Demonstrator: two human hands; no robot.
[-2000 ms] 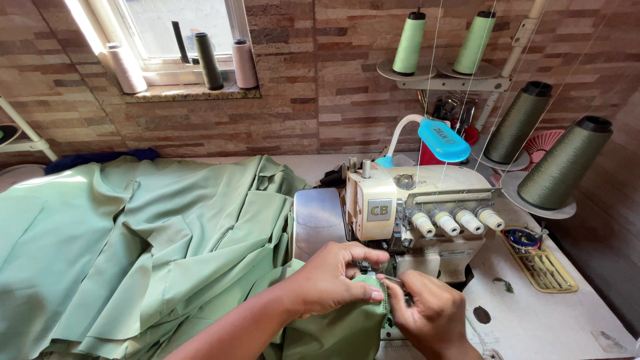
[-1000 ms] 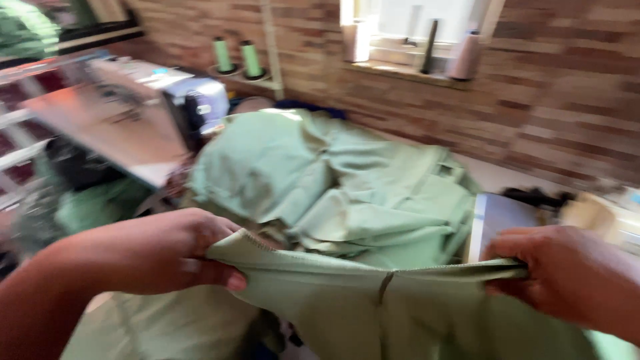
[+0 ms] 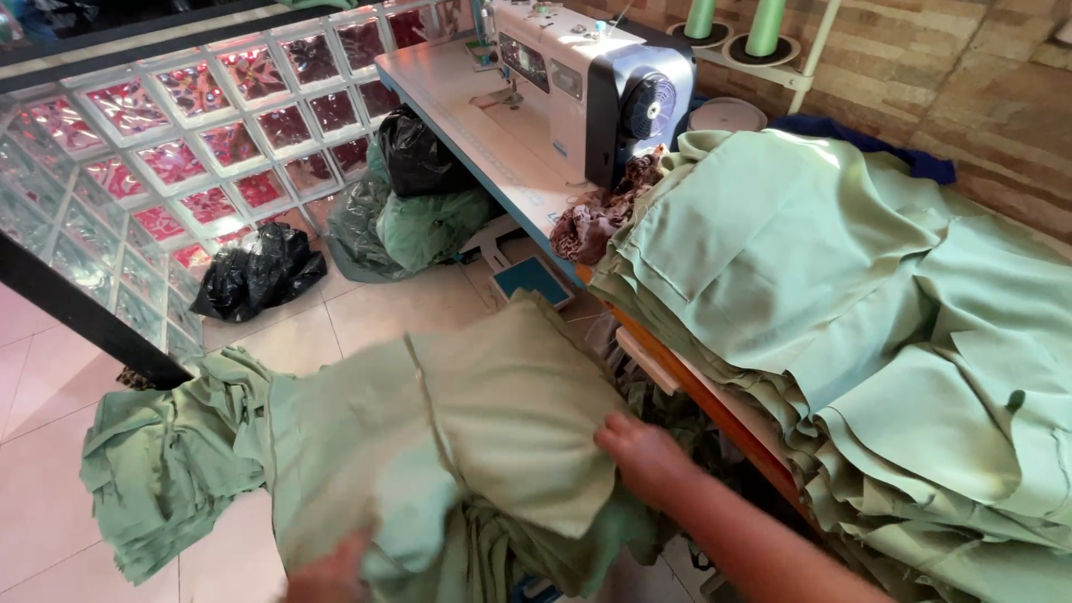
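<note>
A light green fabric piece with an overlocked seam down its middle lies spread over more green fabric, low in front of me. My right hand is at its right edge, fingers bent against the cloth; the fingertips are partly hidden, and a firm grip cannot be made out. My left hand, blurred at the bottom edge, is over or against the lower left part of the cloth; its fingers are not clear. To the right, a thick stack of green cut pieces covers the worktable.
A white sewing machine stands on its table beyond, with patterned cloth beside it. Black plastic bags and green bags lie on the tiled floor by a glass-block wall. Thread cones stand at the back.
The view has swung far left, away from the overlock machine. A second ago both hands held a green piece stretched between them; now a seamed green piece lies low on other fabric, with my hands at it.
</note>
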